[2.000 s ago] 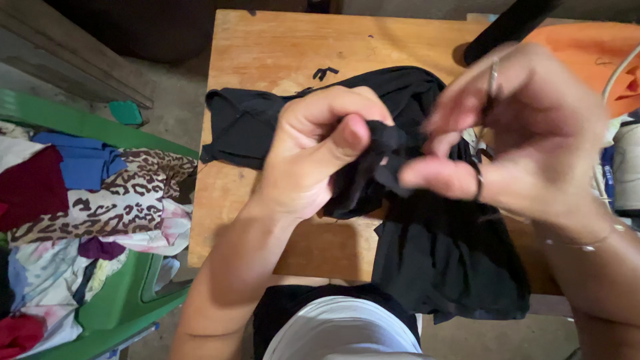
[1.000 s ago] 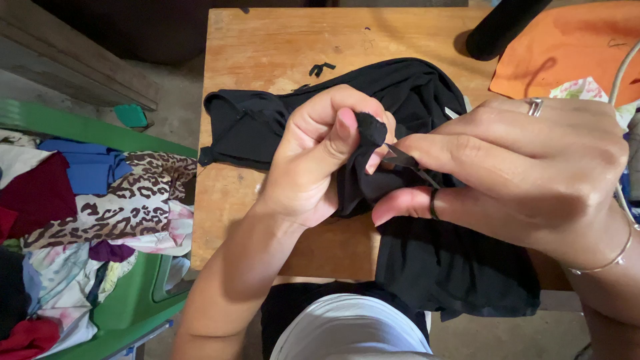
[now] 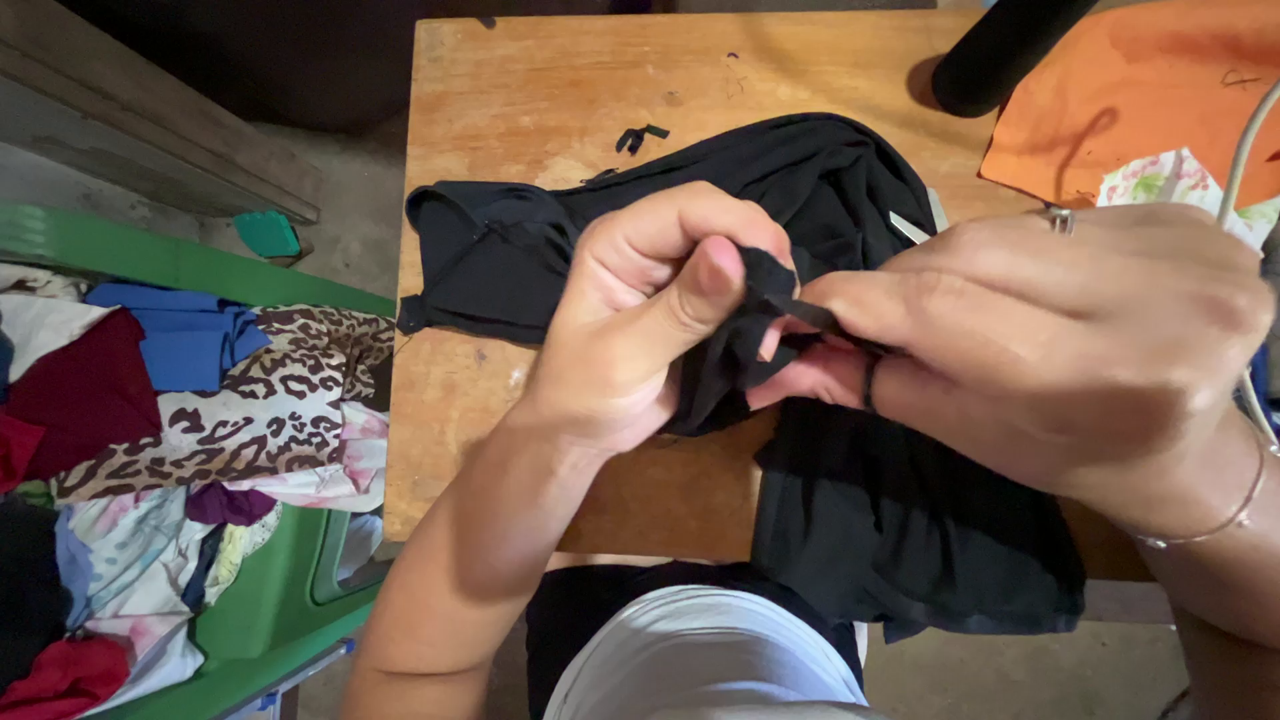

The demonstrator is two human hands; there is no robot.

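Note:
A black cloth garment [image 3: 850, 190] lies across the wooden table [image 3: 500, 80], one part of it hanging over the near edge. My left hand [image 3: 650, 320] pinches a bunched piece of the black fabric between thumb and fingers. Close on its right, my right hand [image 3: 1040, 350] grips a thin black strip of the fabric between thumb and forefinger. A black band circles one of its fingers. Just above the right hand, a pointed metal blade tip [image 3: 908, 228] shows against the garment; the rest of that tool is hidden. Small black scraps [image 3: 640, 138] lie beyond the garment.
A green plastic crate [image 3: 260, 600] at the left holds mixed cloth, including a leopard-print piece [image 3: 250, 420]. At the back right are a black cylindrical object [image 3: 1005, 60], orange cloth [image 3: 1150, 100], a floral scrap [image 3: 1165, 180] and a pale cable [image 3: 1245, 150].
My right hand was blurred and raised off to the right two seconds ago; now it is down against the fabric beside my left hand. The left hand keeps its grip on the fabric.

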